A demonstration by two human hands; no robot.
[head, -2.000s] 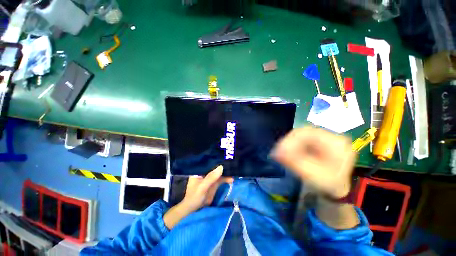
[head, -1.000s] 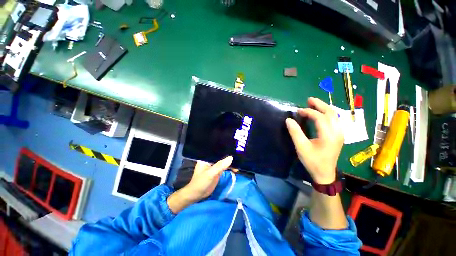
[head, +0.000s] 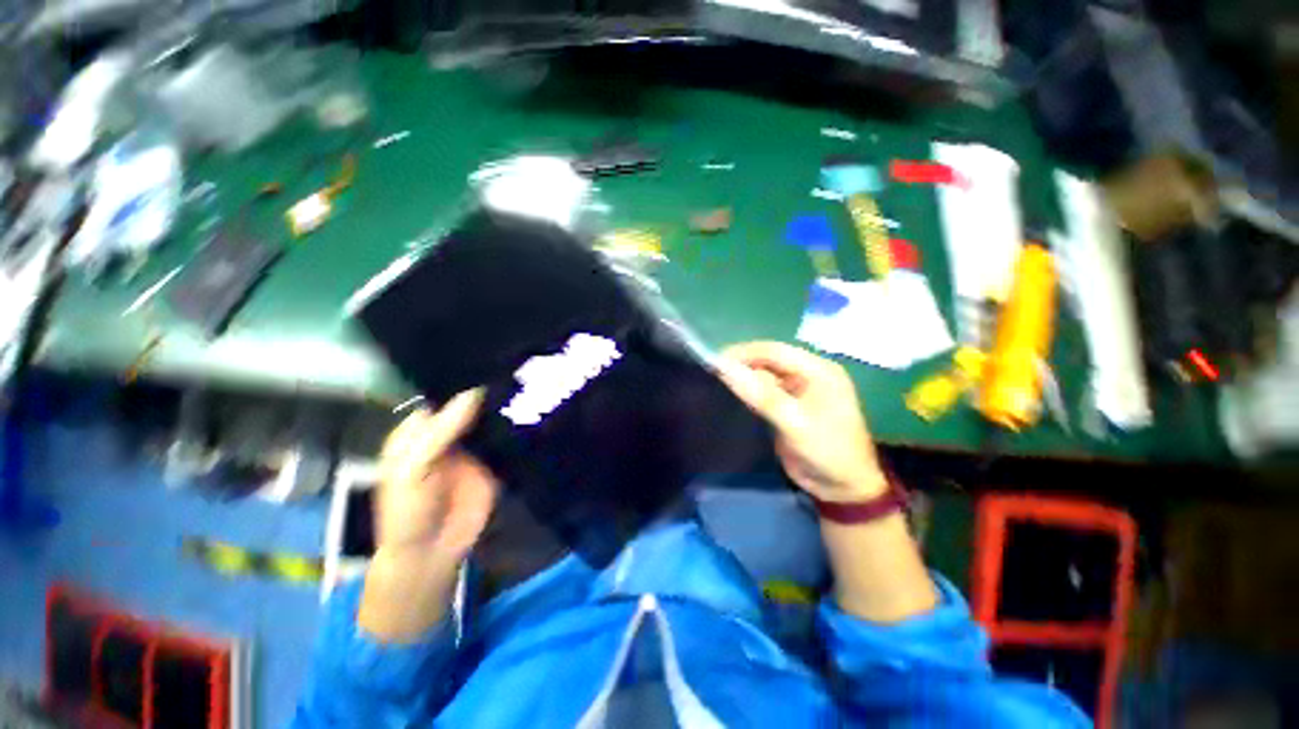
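Note:
The tablet (head: 570,456) is a black slab with a lit white logo, tilted diagonally in front of me over the bench's front edge. The frame is blurred. My left hand (head: 435,491) holds its lower left edge, thumb on the face. My right hand (head: 809,427) holds its right edge, fingers at the rim. A gold flex cable (head: 631,244) shows at the tablet's far edge. Clear film seems to edge the panel.
The green bench mat (head: 470,121) bears a white paper piece (head: 880,322) with blue picks, a yellow-orange screwdriver (head: 1019,342), and a dark module (head: 224,278) at left. Red-framed racks (head: 1054,570) stand below the bench. A black object (head: 826,50) lies at the back.
The tablet has turned on the diagonal. My left hand has moved from its lower edge to its left side. My right hand has come off the face and grips the right edge. The view has shifted.

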